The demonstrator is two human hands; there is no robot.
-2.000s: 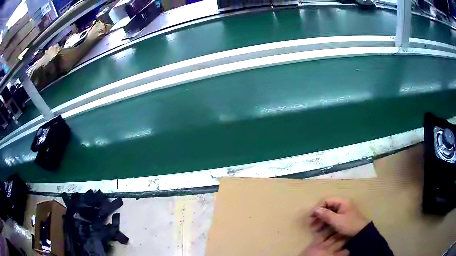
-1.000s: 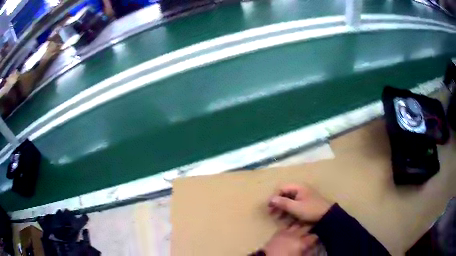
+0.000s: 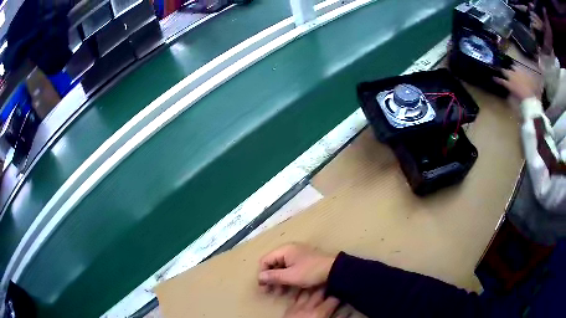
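My right hand [image 3: 296, 267] rests at the lower middle over the cardboard cover [image 3: 391, 230], its fingers curled, with nothing visible in it. My left hand [image 3: 313, 305] is just below it, cut off by the bottom edge; whether it holds anything is hidden. Up and to the right, apart from my hands, lies an open loudspeaker. Its black front shell [image 3: 372, 93] carries a silver-framed speaker driver [image 3: 406, 107] with a grey magnet. Red wires [image 3: 456, 107] loop to the rear shell [image 3: 431, 181], which lies partly under the front shell and shows a green part [image 3: 452, 141] inside.
A co-worker's hand [image 3: 523, 82] and white-and-brown sleeve [image 3: 540, 140] are at the right, at another open loudspeaker [image 3: 475, 49]. The green conveyor [image 3: 205, 168] curves along the left behind a white edge rail [image 3: 248, 214]. A black unit [image 3: 18, 303] shows at the lower-left corner.
The view has turned right. The open loudspeaker now shows nearer the middle, and the co-worker has come into view. The foam pile and small box have left the picture. My hands stay close together.
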